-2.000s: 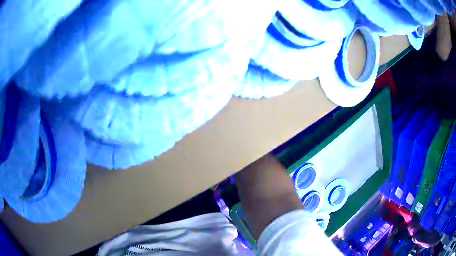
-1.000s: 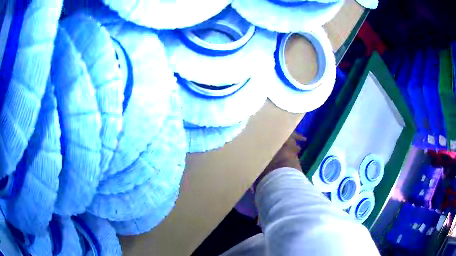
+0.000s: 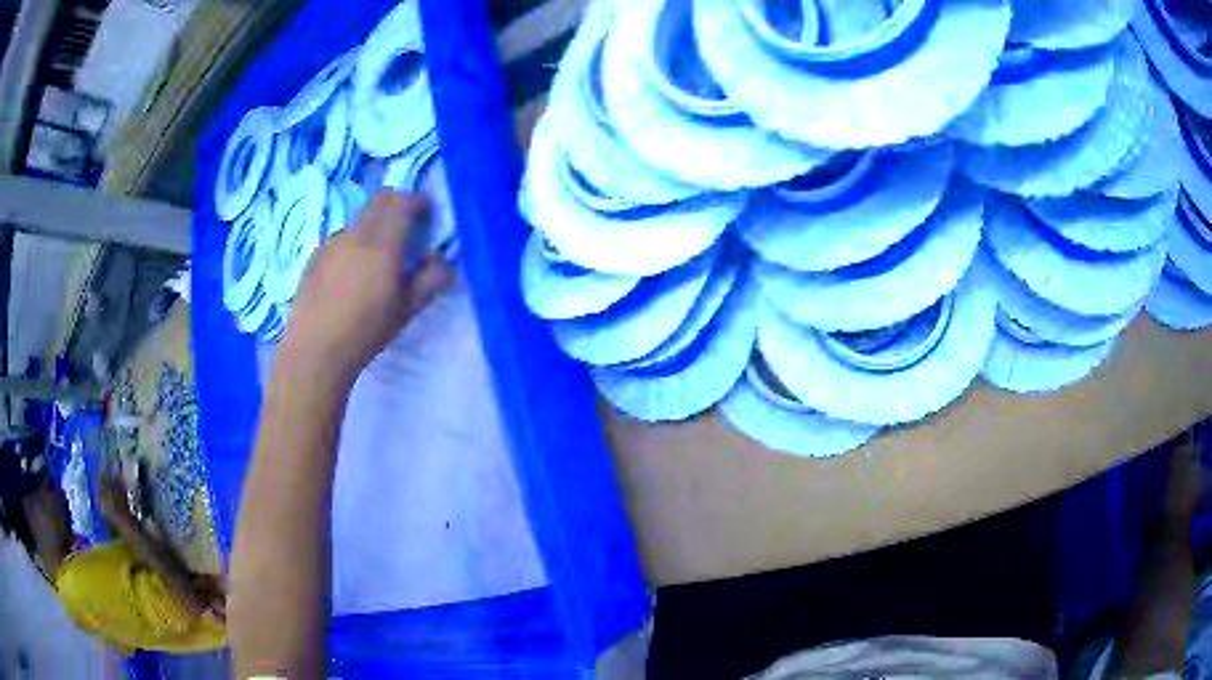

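My left hand [image 3: 366, 279] reaches into the blue-rimmed tray [image 3: 532, 399] at left. Its fingers are bent at a white flat ring [image 3: 386, 106] near the tray's inner edge; whether they grip one is unclear. Several flat rings lie overlapped in the upper part of the tray, on a pale liner. A heap of scalloped flat rings [image 3: 864, 279], some with raised collars, overlaps along the bench. My right forearm shows at the lower right edge; my right hand [image 3: 1180, 478] is dim and blurred, and its fingers cannot be made out.
The tan bench top [image 3: 824, 505] curves along the front of the heap. A dark gap and white cloth [image 3: 917, 658] lie below it. A person in yellow [image 3: 126, 598] is at the far left, beside a surface strewn with small parts.
The view has swung left; the green-rimmed tray has left the picture and the blue-rimmed tray has come in. My left hand now shows in that tray.
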